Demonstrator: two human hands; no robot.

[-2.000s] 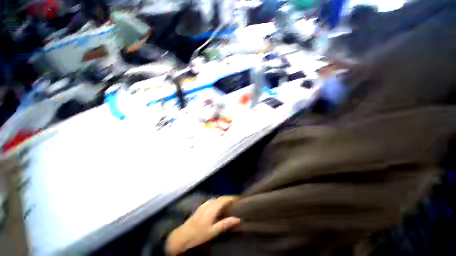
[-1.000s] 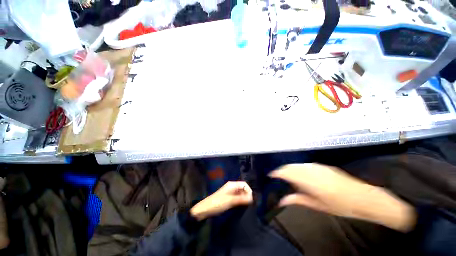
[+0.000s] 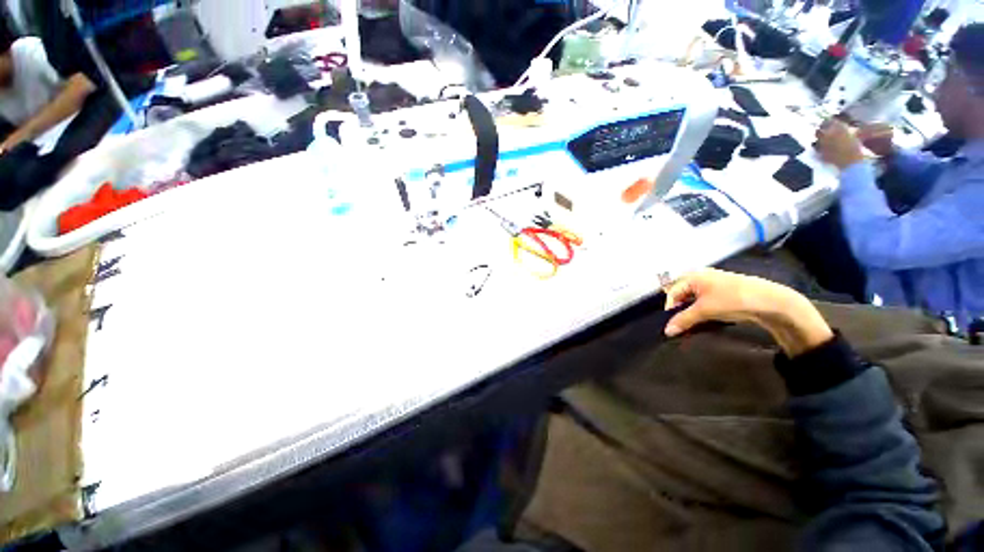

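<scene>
A large dark brown garment piece point(image 3: 658, 431) lies over the lap and along the table's front edge. My right hand point(image 3: 734, 302) is over its upper part, beside the table edge, with thumb and fingers bent and apart. No thing shows between them. My left hand is out of the picture. Scissors with yellow and red handles point(image 3: 548, 250) lie on the white sewing table point(image 3: 259, 356), in front of the sewing machine point(image 3: 518, 173).
A white tray point(image 3: 49, 232) with red and black cloth is behind the table at left. A brown cardboard sheet point(image 3: 49, 431) lies at the left end. A person in a blue shirt point(image 3: 917, 216) sits at right. Another person's arm point(image 3: 54, 113) shows at upper left.
The view has turned right since one second ago. My left hand has left the picture. My right hand has moved from over the lap to beside the table's front edge.
</scene>
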